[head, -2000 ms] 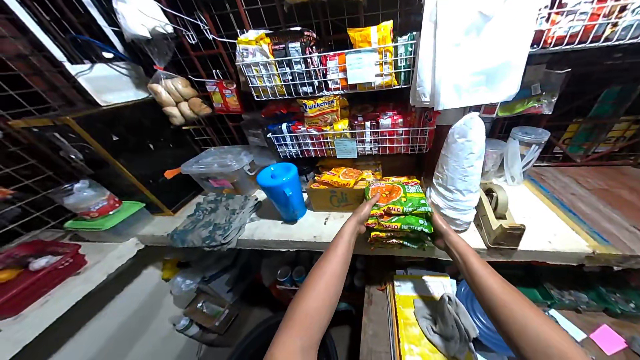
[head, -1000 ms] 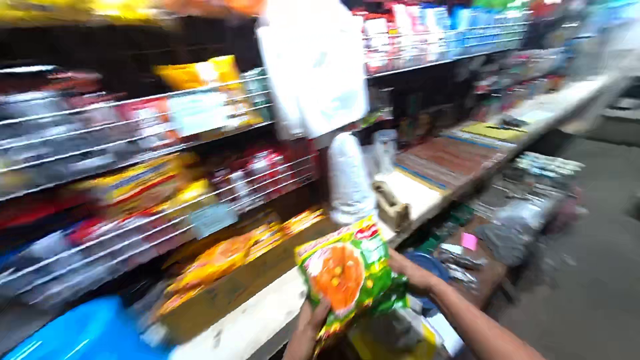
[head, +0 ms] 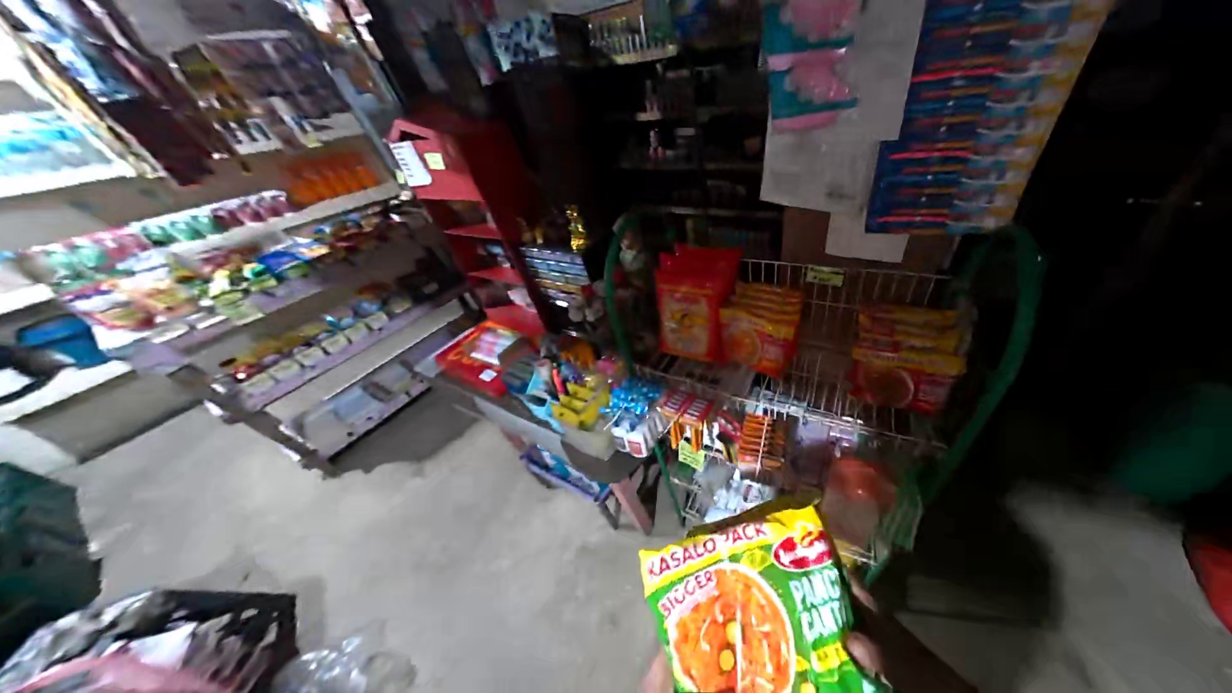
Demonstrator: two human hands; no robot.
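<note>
A yellow and green plastic packet of instant noodles [head: 736,616] is held up at the bottom, right of centre, its printed front facing me. My right hand [head: 866,635] grips its right side, in shadow. Of my left hand [head: 658,674] only a bit of finger shows at the packet's lower left edge, pressed against it. Whether more packets lie behind the front one cannot be told. Beyond the packet stands a green-framed wire rack [head: 818,385] with red packets [head: 695,303] and orange packets [head: 760,327] on its upper tier, and more orange-red packets [head: 905,356] at its right.
Left of the rack are a low table [head: 587,438] with small goods and a red shelf unit [head: 462,183]. Tiered shelves of goods [head: 308,356] stand at the left. A dark crate [head: 260,616] with plastic bags sits lower left on the concrete floor [head: 414,549]. Sachet strips [head: 972,115] hang upper right.
The view has swung far from the counter and wall baskets to the wire rack and floor. Two seconds ago both hands held several stacked noodle packets over the counter; they remain on the noodles.
</note>
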